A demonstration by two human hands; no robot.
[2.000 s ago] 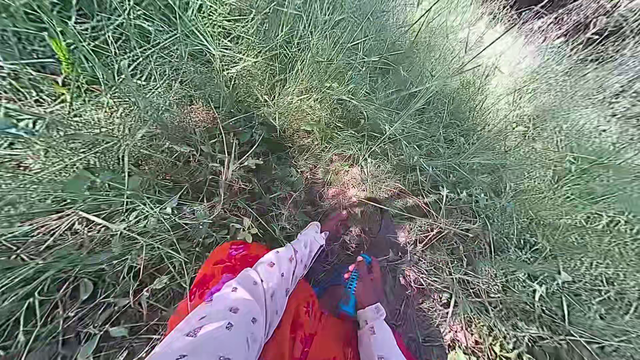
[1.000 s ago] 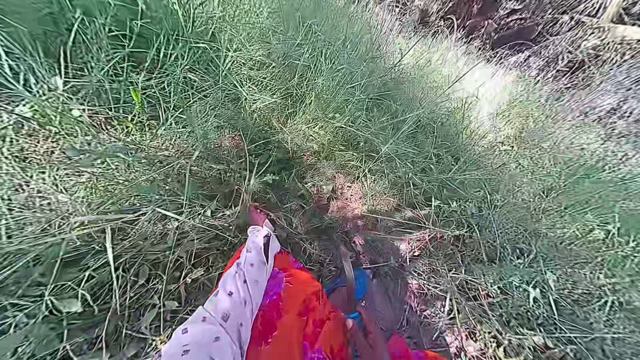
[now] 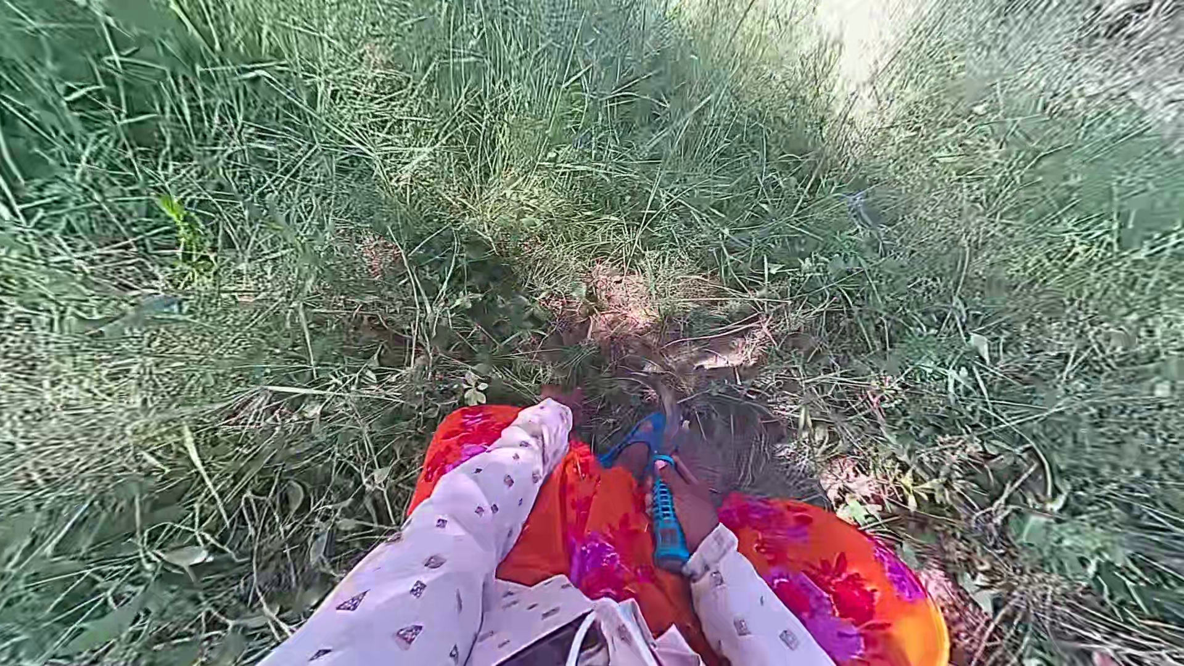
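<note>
My right hand (image 3: 692,504) is closed round the blue ribbed plastic handle (image 3: 668,518) of a hand tool, whose blade (image 3: 670,412) points forward, blurred, over the ground. Just left of the tool is a blue shoe or sandal (image 3: 640,439) on my foot. My left hand (image 3: 562,400) reaches out past a white printed sleeve (image 3: 490,490) into the low plants; it is dark and blurred, so its fingers cannot be made out. Orange cloth with red and purple flowers (image 3: 592,546) covers my knees beneath both forearms.
Tall green grass (image 3: 555,102) stands ahead. Leafy weeds and dry stalks (image 3: 213,499) lie to the left, with more grass and weeds (image 3: 1064,444) on the right. A patch of bare soil (image 3: 620,305) shows in front of my hands. A pale sunlit strip (image 3: 865,46) lies farther off.
My left hand, out at the left of my knees a second ago, is now closer to my right hand. The tool stays in my right hand. The view has shifted.
</note>
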